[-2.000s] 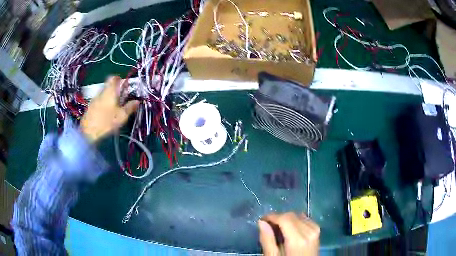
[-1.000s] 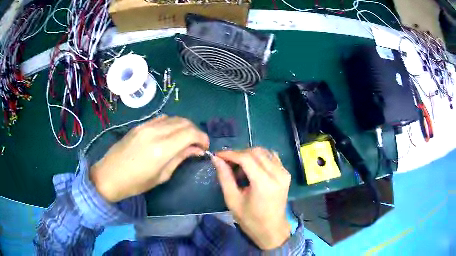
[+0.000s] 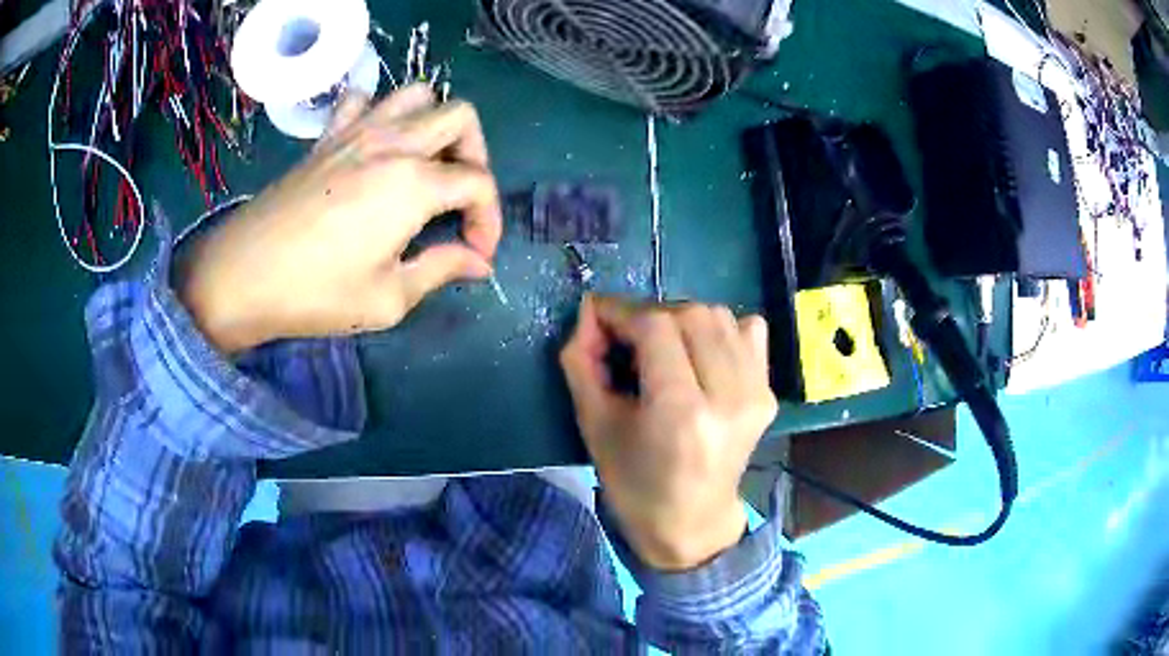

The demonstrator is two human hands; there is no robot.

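My left hand [image 3: 365,218] is left of the dark block, thumb and fingertips pinched on a thin pale wire [image 3: 499,292] whose short end sticks out below them. My right hand [image 3: 673,410] is lower right of the block, its thumb and index finger pressed together; whether they hold anything cannot be told. A small shiny metal piece [image 3: 581,267] shows between the dark notched block [image 3: 576,213] and my right fingertips. The block lies flat on the green mat. The two hands are apart.
A white solder spool [image 3: 303,54] is behind my left hand, with red, white and black wires [image 3: 167,96] left of it. A fan [image 3: 615,45] stands behind the block. Right are the iron stand [image 3: 833,192], yellow sponge [image 3: 840,342], soldering iron's cord [image 3: 987,423] and black station [image 3: 1000,173].
My hands met fingertip to fingertip a second ago and are now apart, the left one up and left. The small metal piece now shows by the block. The view has also shifted.
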